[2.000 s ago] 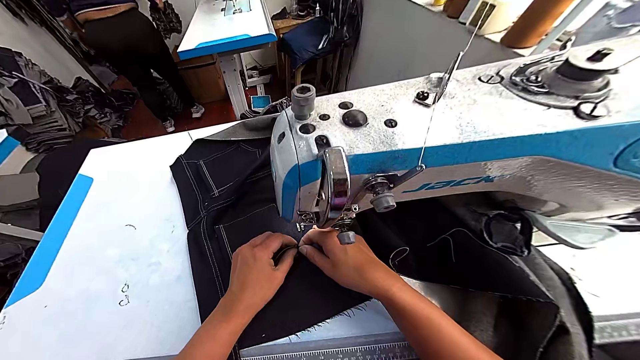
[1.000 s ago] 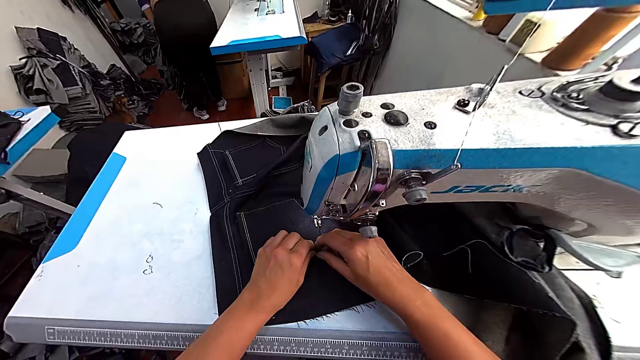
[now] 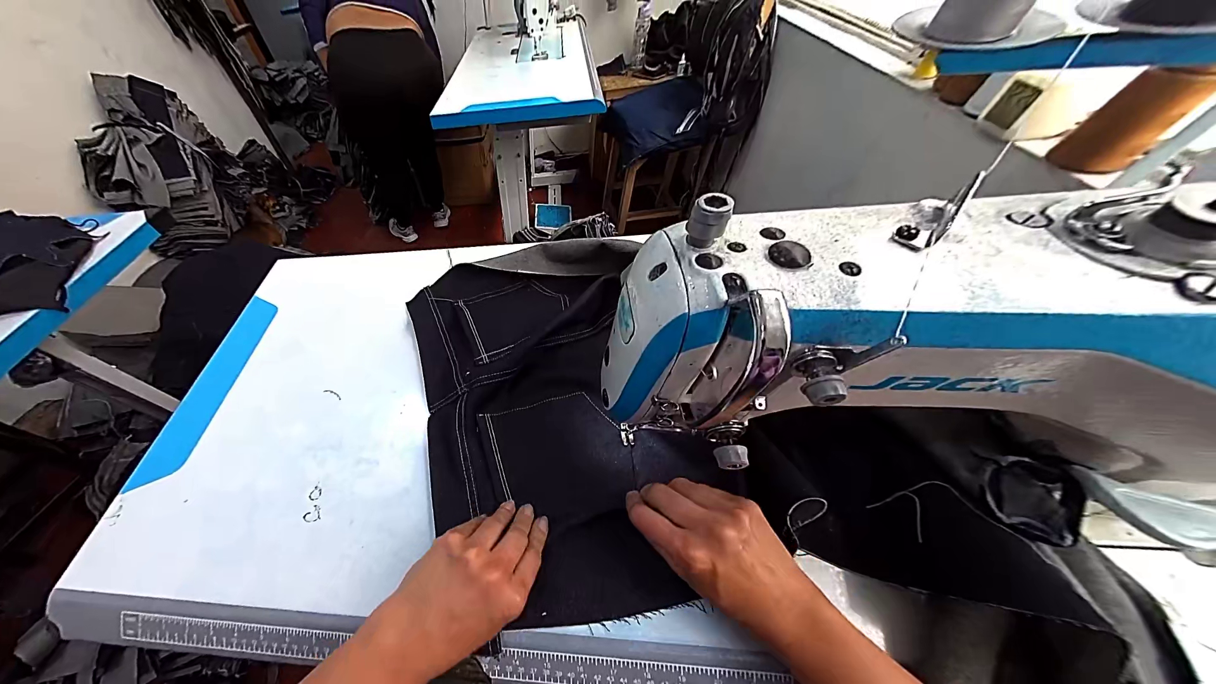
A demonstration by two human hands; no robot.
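Dark denim trouser panels [image 3: 560,456] with pale topstitching and patch pockets lie on the white sewing table, partly under a Jack industrial sewing machine [image 3: 703,332]. The presser foot [image 3: 627,434] rests at the edge of the nearer pocket. My left hand [image 3: 484,565] lies flat on the denim, fingers extended, below that pocket's left corner. Nearer the machine, my right hand [image 3: 712,537] has its fingers bent, thumb and forefinger at a seam line just below the foot; whether it pinches the cloth cannot be told. More dark cloth [image 3: 912,532] is bunched beneath the machine arm.
A measuring scale [image 3: 285,638] runs along the table's front edge. Thread cones [image 3: 1130,119] stand at the upper right. Behind are another sewing table [image 3: 522,81], a stool [image 3: 655,123] with dark cloth, and a person [image 3: 385,104] bending. Heaps of garments [image 3: 171,171] lie at the left.
My left hand has moved left, away from my right hand, and now lies flat on the denim. Earlier both hands were together at the cloth below the foot. The person behind has shifted.
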